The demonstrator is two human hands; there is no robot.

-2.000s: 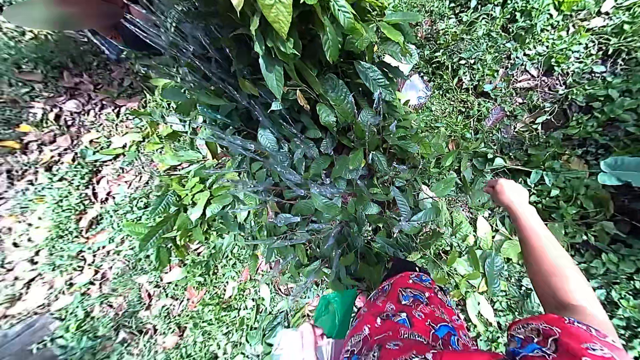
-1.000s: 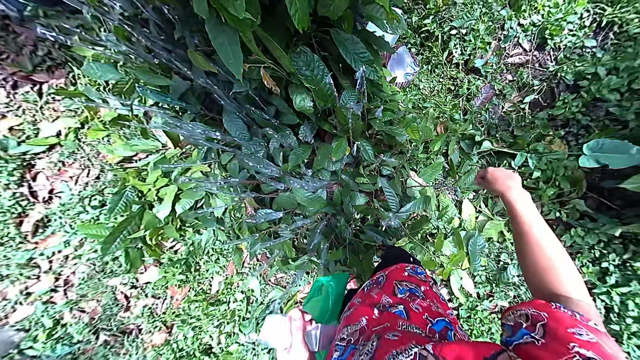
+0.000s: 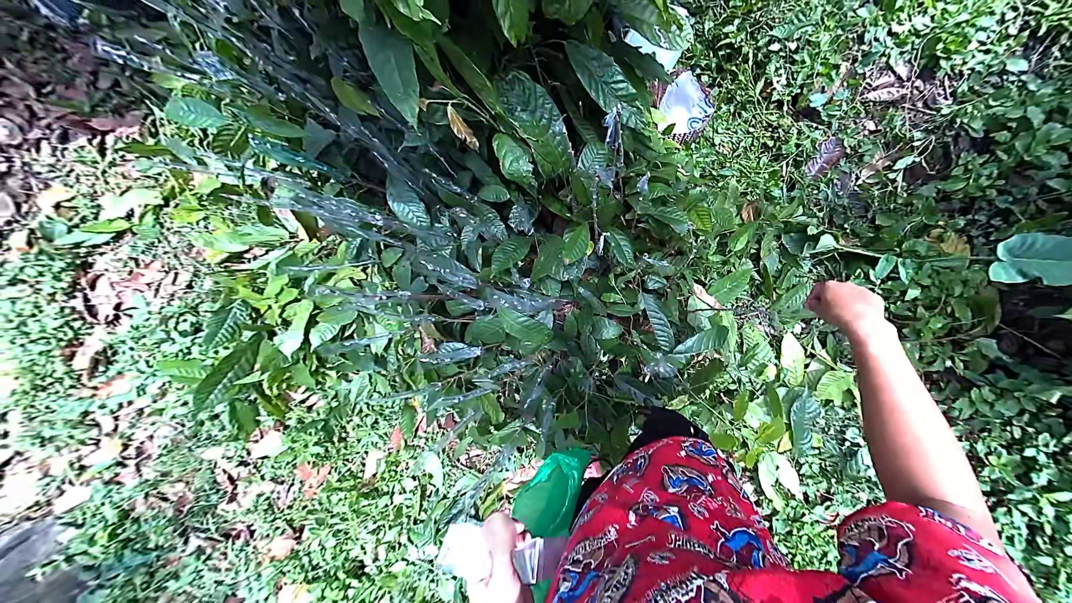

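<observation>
My right hand (image 3: pixel 847 306) is held out at the right over the low green plants, fingers curled in a fist; no object shows in it. At the bottom, my left hand (image 3: pixel 501 557) is closed around a pale, whitish bundle (image 3: pixel 462 550), partly cut off by the frame edge. A green plastic bag (image 3: pixel 553 492) hangs beside that hand, next to my red printed clothing (image 3: pixel 670 519). Ahead of me stands a leafy shrub (image 3: pixel 536 310) with ribbed dark leaves. Pale, thin streaks that look like twigs or water spray cross its left side.
A white piece of litter (image 3: pixel 685 105) lies in the grass beyond the shrub. Dry brown leaves (image 3: pixel 126 289) cover part of the ground at the left. A broad-leaved plant (image 3: pixel 1034 258) grows at the far right. A grey slab or stone (image 3: pixel 38 557) shows at the lower left.
The view has shifted somewhat. My left hand has come into view at the bottom on the pale bundle. My right hand remains a fist over the plants.
</observation>
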